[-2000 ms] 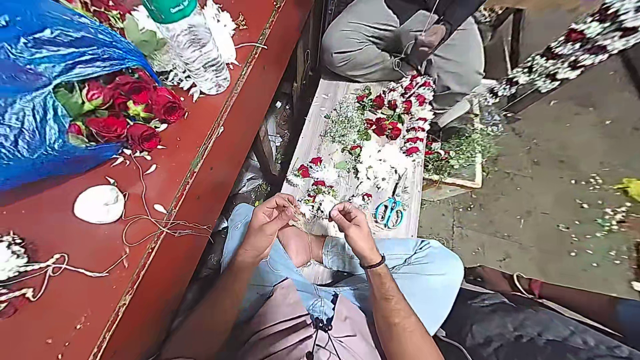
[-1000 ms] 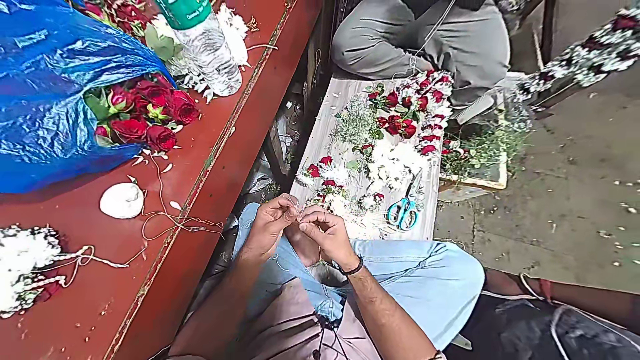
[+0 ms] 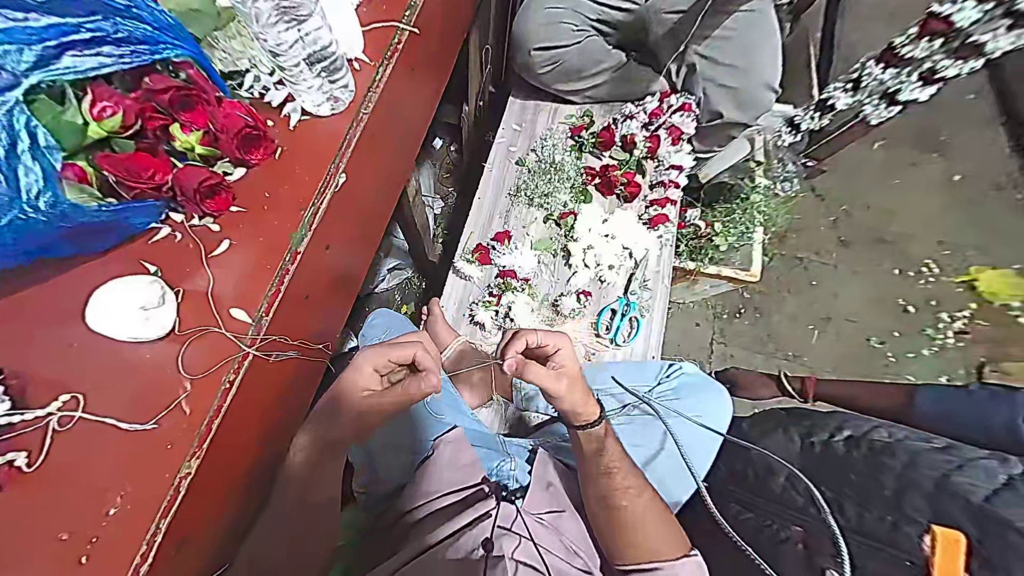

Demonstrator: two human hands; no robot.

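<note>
My left hand and my right hand pinch a thin thread stretched between them above my lap, fingertips closed on it. Some thread also loops around my bare foot. Just beyond the hands, on a narrow wooden board, lie small bunches of white flowers and red roses. Scissors with blue handles rest on the board, beside a heap of white blossoms. Farther up are more red roses and sprigs of tiny filler flowers.
The red table at left holds a blue plastic bag of roses, a white ball, a clear plastic bottle and loose thread. A person sits cross-legged beyond the board. A flower garland hangs upper right; another person's forearm reaches in at right.
My hands were apart, came together a second ago, and are now apart again with thread between them. The other seated person's hand, seen earliest at the top, is out of view.
</note>
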